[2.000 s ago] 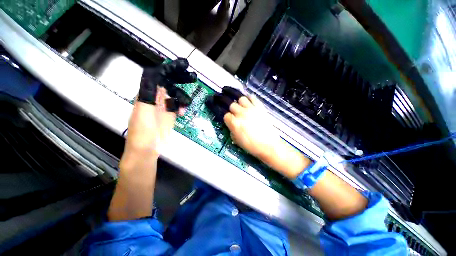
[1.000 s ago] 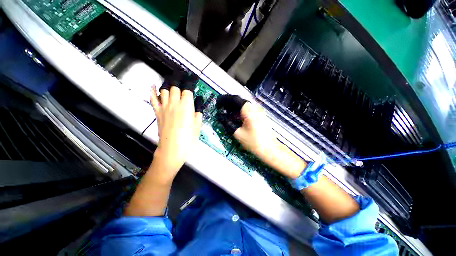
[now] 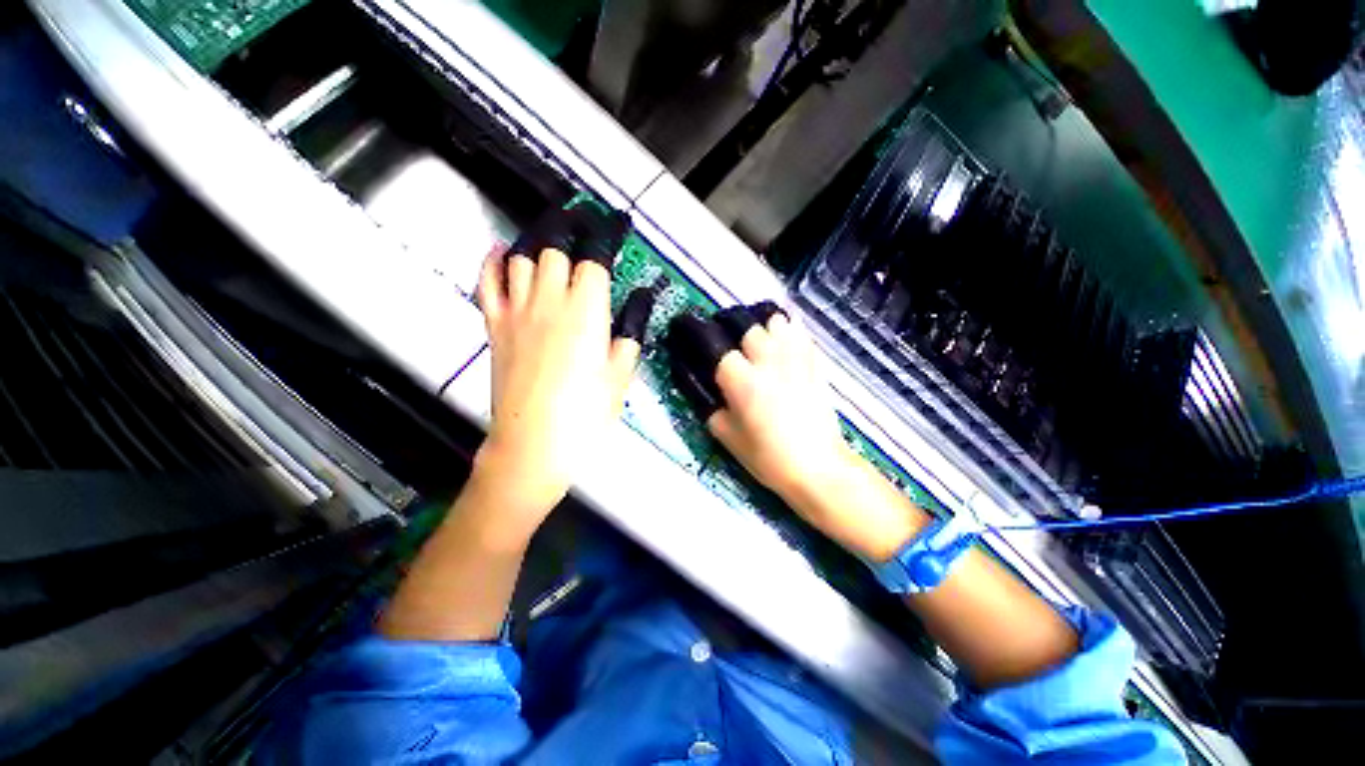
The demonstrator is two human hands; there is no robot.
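A green circuit board (image 3: 647, 279) lies between the pale rails of the line, below my hands. My left hand (image 3: 557, 337), black covers on its fingertips, rests over the board's left end with fingers bent down. My right hand (image 3: 761, 392), also with black fingertip covers, is just to its right over the board, fingers bent together. The black covers hide whether either hand grips a part. A blue strap (image 3: 931, 557) is around my right wrist.
Pale conveyor rails (image 3: 322, 285) run diagonally on both sides of the boards. A dark ribbed component tray (image 3: 988, 299) lies behind the line. A blue cord (image 3: 1198, 509) stretches right from my wrist. Another green board (image 3: 202, 23) is at the upper left. A green bench top (image 3: 1183, 90) is at the upper right.
My left hand has turned from palm-sideways to fingers down over the board and shifted right in the picture. My right hand stays over the board. The view has shifted slightly.
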